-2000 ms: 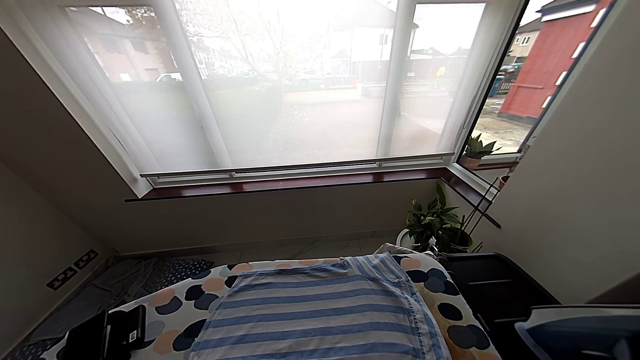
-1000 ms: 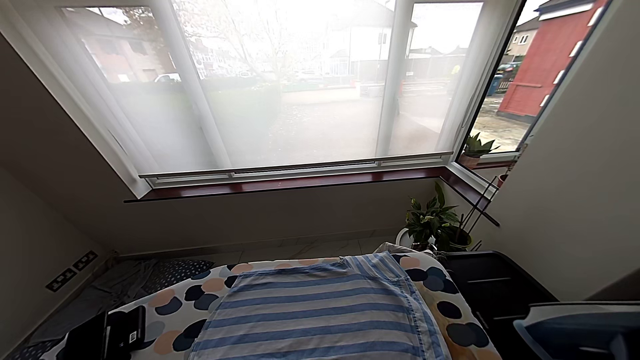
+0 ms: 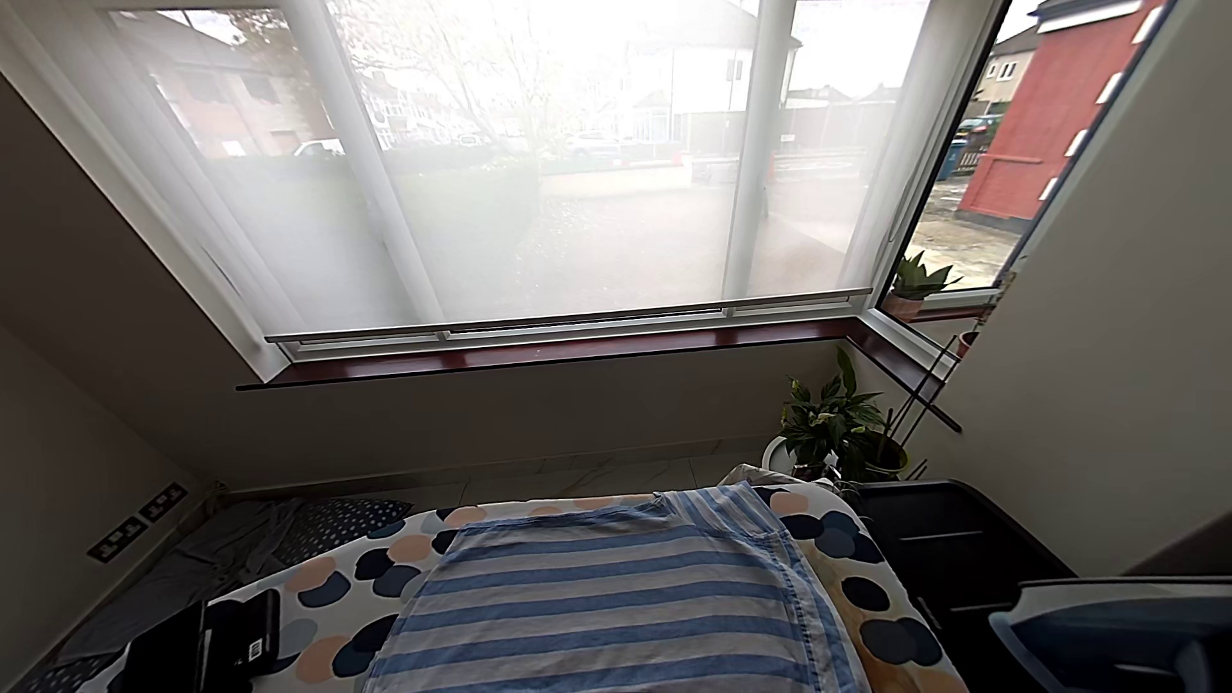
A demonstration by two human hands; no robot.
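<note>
Neither my left hand nor my right hand shows in the head view. A blue and white striped cloth garment (image 3: 616, 602) lies spread over an ironing board with a dotted cover (image 3: 371, 577). Its near part runs out of the bottom of the view. At the lower right is part of a clothes iron (image 3: 1116, 626), cut off by the frame edge. A black case-like object (image 3: 241, 635) bearing a small label rests on the left part of the board.
A black plastic tray or bin (image 3: 962, 539) stands right of the board. Beyond it are a potted leafy plant (image 3: 828, 423) and thin sticks. A dark red windowsill (image 3: 539, 351) runs below the blind. Wall sockets (image 3: 117, 539) and piled fabric (image 3: 212, 568) are at the left.
</note>
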